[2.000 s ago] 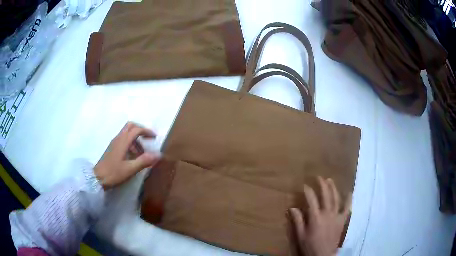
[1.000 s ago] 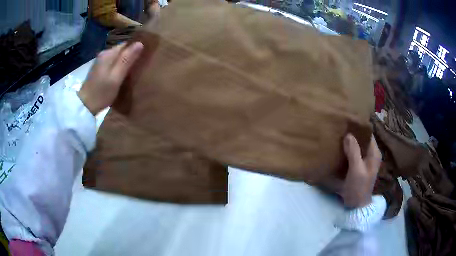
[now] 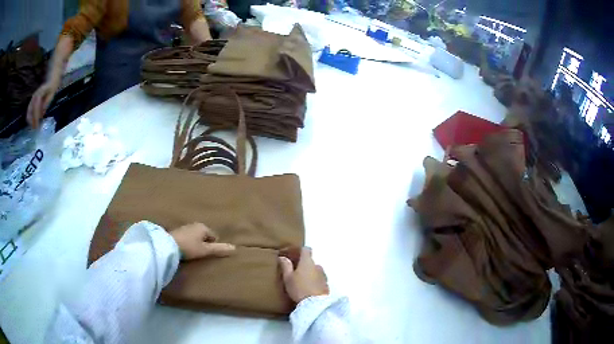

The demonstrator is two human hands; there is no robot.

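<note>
A brown tote bag lies flat on the white table in front of me, on other bags, with several loop handles pointing away. Its bottom panel is folded up across the body. My left hand rests on the bag near the fold's edge, fingers pointing right, holding nothing. My right hand is at the bag's lower right corner, with the thumb on top of the corner and the fingers at its side.
A stack of folded bags stands at the back. Crumpled brown bags and a red sheet lie at right. Blue objects are farther up. Clear plastic lies at left. A person in an apron stands at back left.
The bag held raised in both hands has come down on the left, over the bag lying there. My left hand has let go of its corner. The view has shifted, showing the back stack.
</note>
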